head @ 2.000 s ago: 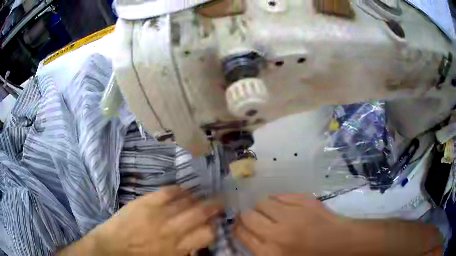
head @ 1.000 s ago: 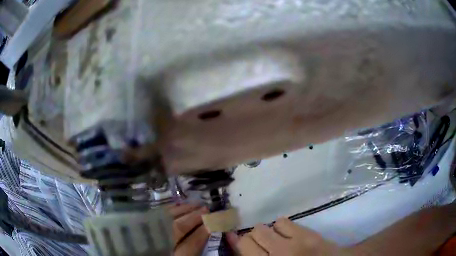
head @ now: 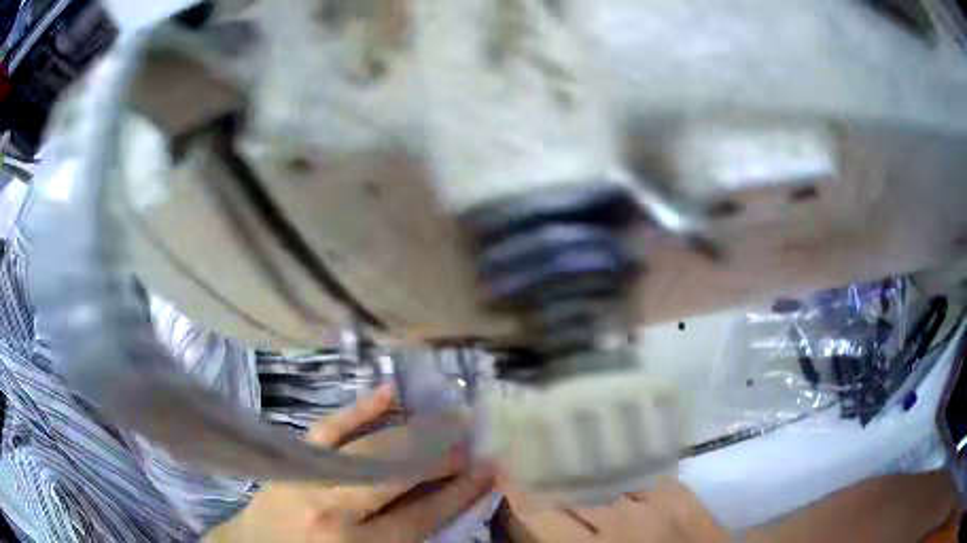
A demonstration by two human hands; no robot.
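The off-white sewing machine head [head: 530, 117] fills the upper view, blurred. Its ribbed tension dial [head: 583, 430] stands large in front and hides the needle area and part of my right hand. My left hand [head: 361, 498] is at the bottom centre, fingers bent on a narrow piece of striped fabric [head: 467, 522] below the head. My right hand [head: 626, 514] is right beside it, partly behind the dial; its fingertips are hidden, so its hold cannot be told. The striped garment [head: 74, 424] lies bunched on the left.
A curved grey metal loop [head: 95, 361] crosses the left side close to the camera. A clear plastic bag [head: 848, 345] with dark and blue contents lies right of the needle area. The pale machine bed [head: 705, 371] and white table edge [head: 827, 456] show at the right.
The view has shifted, so the dial now sits near the centre and the grey loop shows at left. More of my left hand shows; the right is more hidden by the dial.
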